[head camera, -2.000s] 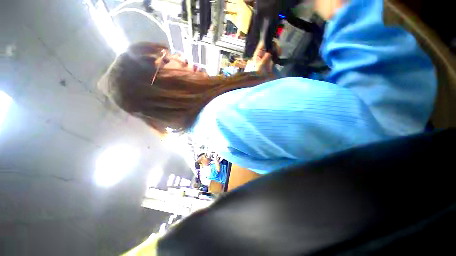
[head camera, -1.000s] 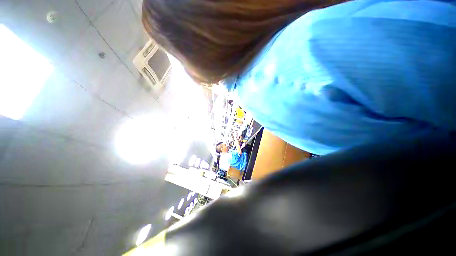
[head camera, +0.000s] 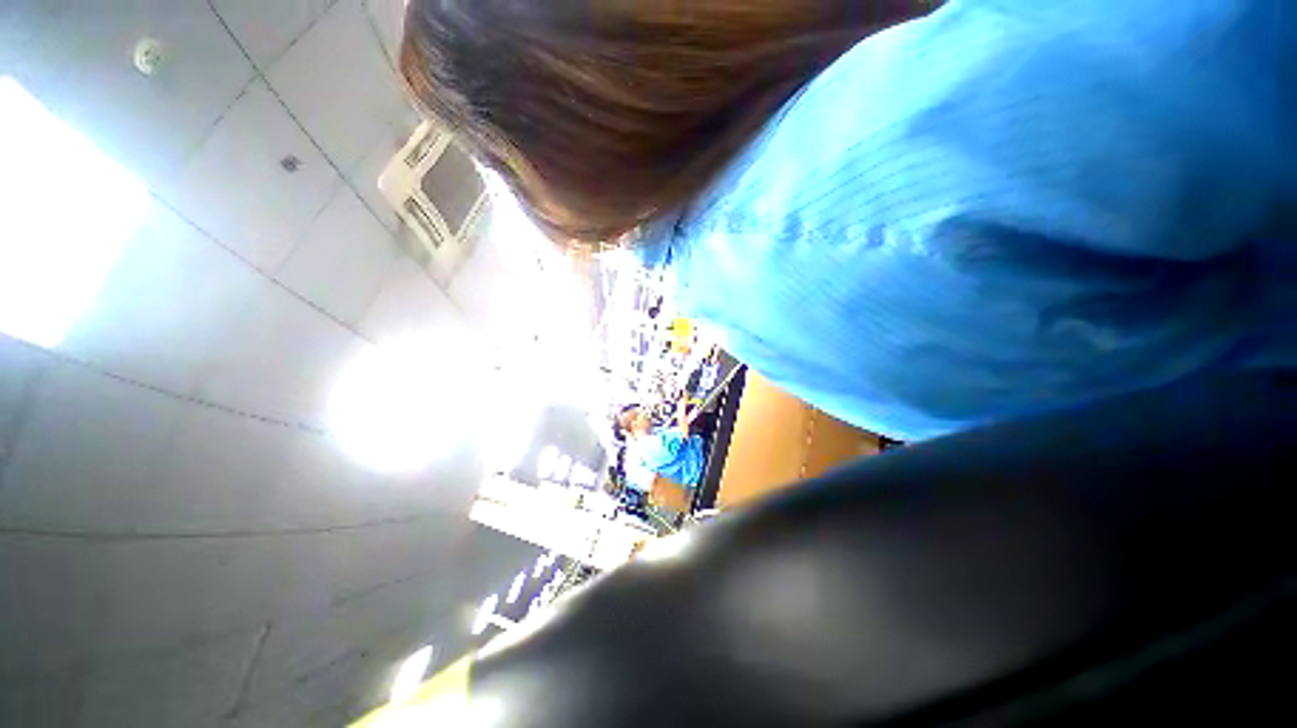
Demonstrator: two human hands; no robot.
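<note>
Neither my left hand nor my right hand is in view. The view is turned on its side. A large glossy black curved band (head camera: 882, 583) with a yellow edge, perhaps a headband or strap, fills the lower right, close to the camera and blurred. Just beyond it, a person in a blue garment (head camera: 910, 256) with long brown hair (head camera: 612, 114) fills the upper right. No work piece can be made out.
A brown carton-like surface (head camera: 775, 441) shows between the blue garment and the black band. Farther off, a person in blue (head camera: 669, 455) is near line racks. The ceiling (head camera: 171, 469) with bright lights and a square vent (head camera: 444, 188) fills the left.
Since two seconds ago the view has shifted, so the near person's hair and blue garment sit higher and larger, and their hand and face have left the picture. Over the last second little has changed.
</note>
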